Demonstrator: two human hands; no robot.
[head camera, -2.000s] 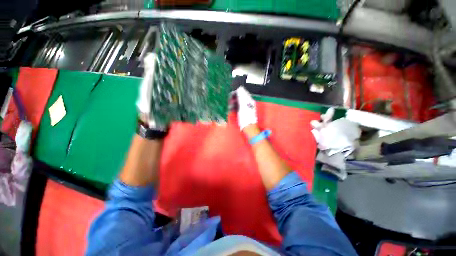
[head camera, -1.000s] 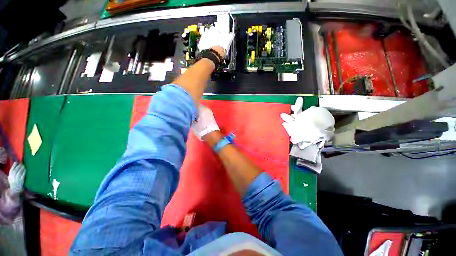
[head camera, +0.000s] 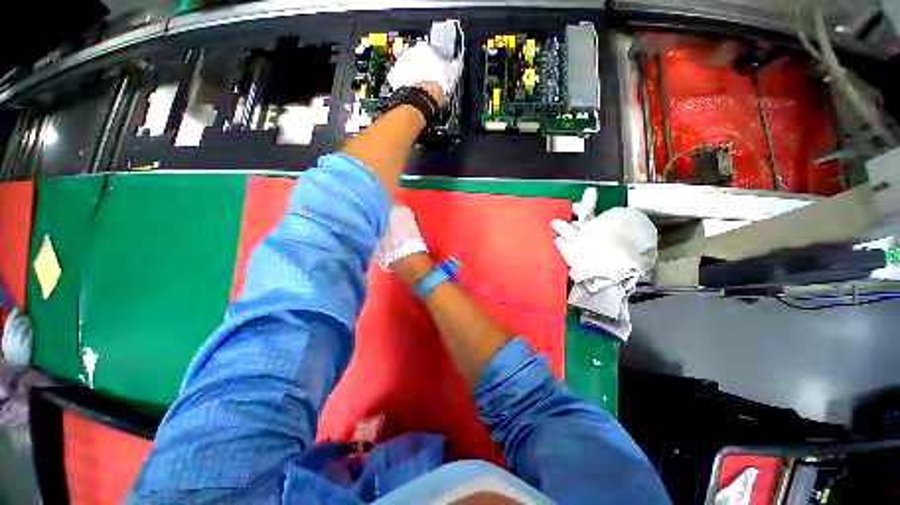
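Two power boards sit in black pallets on the conveyor. My left hand (head camera: 422,71), in a white glove with a black band at the wrist, reaches over the left power board (head camera: 375,61) and covers its middle; its fingers are hard to make out, and whether it grips the board cannot be told. The right power board (head camera: 538,84) lies beside it, with yellow blocks and a grey cover. My right hand (head camera: 401,239), gloved, with a blue wrist strap (head camera: 435,279), is over the red mat (head camera: 484,232), its fingers partly hidden by my left sleeve.
Crumpled white gloves (head camera: 607,252) lie at the bench's right edge. A yellow paper note (head camera: 46,266) is on the green mat (head camera: 163,286). The conveyor's metal edge (head camera: 711,202) runs beyond the bench. Another person's gloved hand (head camera: 17,337) shows at far left. A red-lined tray (head camera: 750,478) is at lower right.
The large green circuit board held two seconds ago is out of view. My left hand has moved onto the left power board and stayed there over the last second. My right hand has drawn back leftward.
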